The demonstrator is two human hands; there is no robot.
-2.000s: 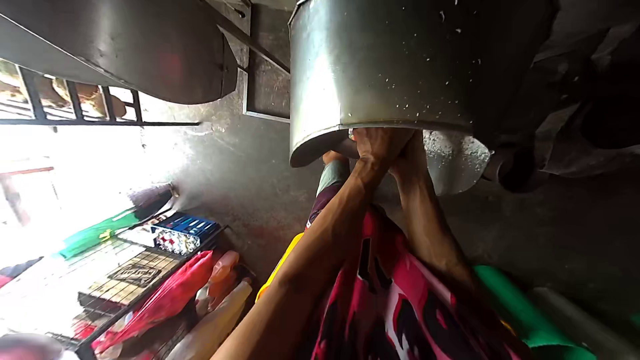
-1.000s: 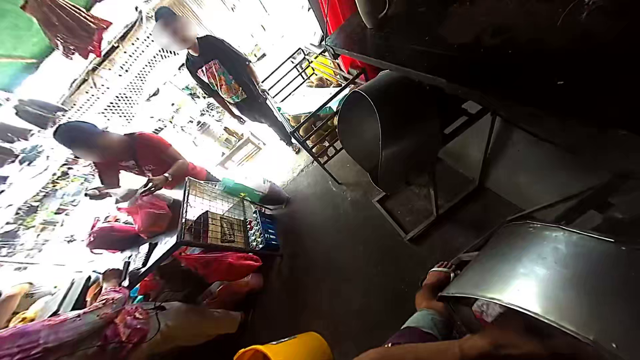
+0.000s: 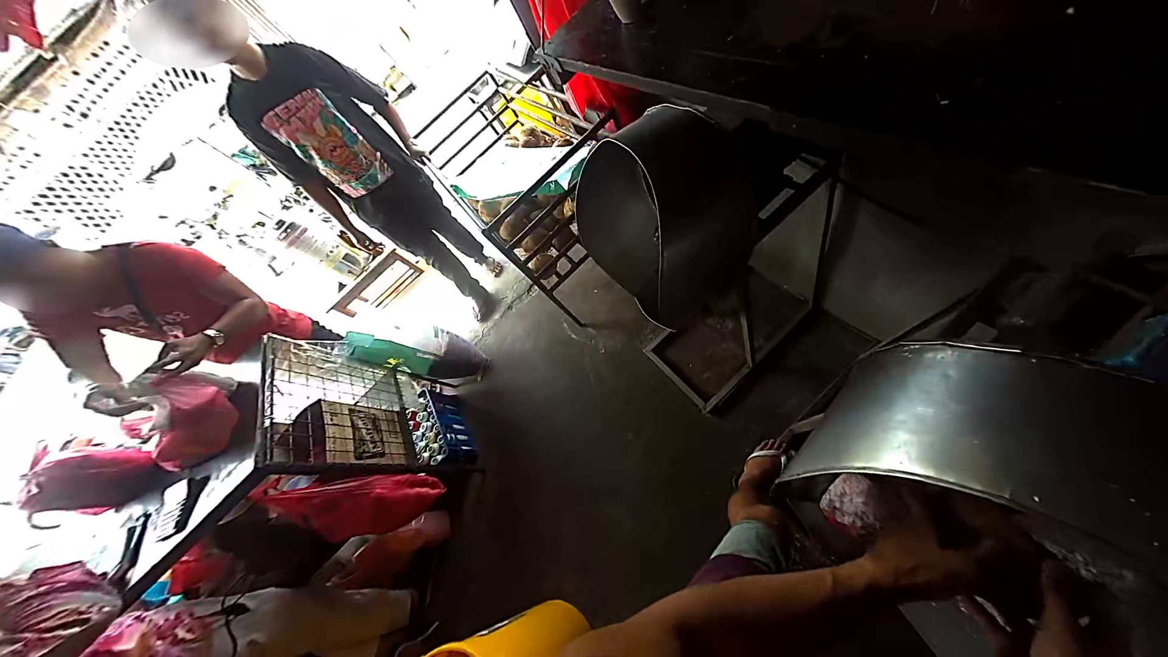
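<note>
A curved sheet-metal guard or drum (image 3: 967,420) fills the lower right of the head view. Beneath its rim my left hand (image 3: 922,547) reaches in, beside a pale, rough lump (image 3: 853,505) whose kind I cannot tell. My right hand (image 3: 1058,602) is at the lower right edge, dark and partly cut off, also under the metal. Shadow hides the fingers of both hands, so what they hold does not show. My foot in a sandal (image 3: 762,465) stands just left of the metal.
A second metal drum (image 3: 675,214) stands on a frame. A rack (image 3: 538,228) holds round brown produce. One person in red (image 3: 182,292) handles pink plastic bags (image 3: 187,420) at a table with a wire cage (image 3: 338,411); another in black (image 3: 319,137) stands behind. A yellow container (image 3: 520,630) is below.
The view has swung far left and up since two seconds ago. The hands stay at the metal's rim. Since one second ago, the person in red has both hands at the pink bags.
</note>
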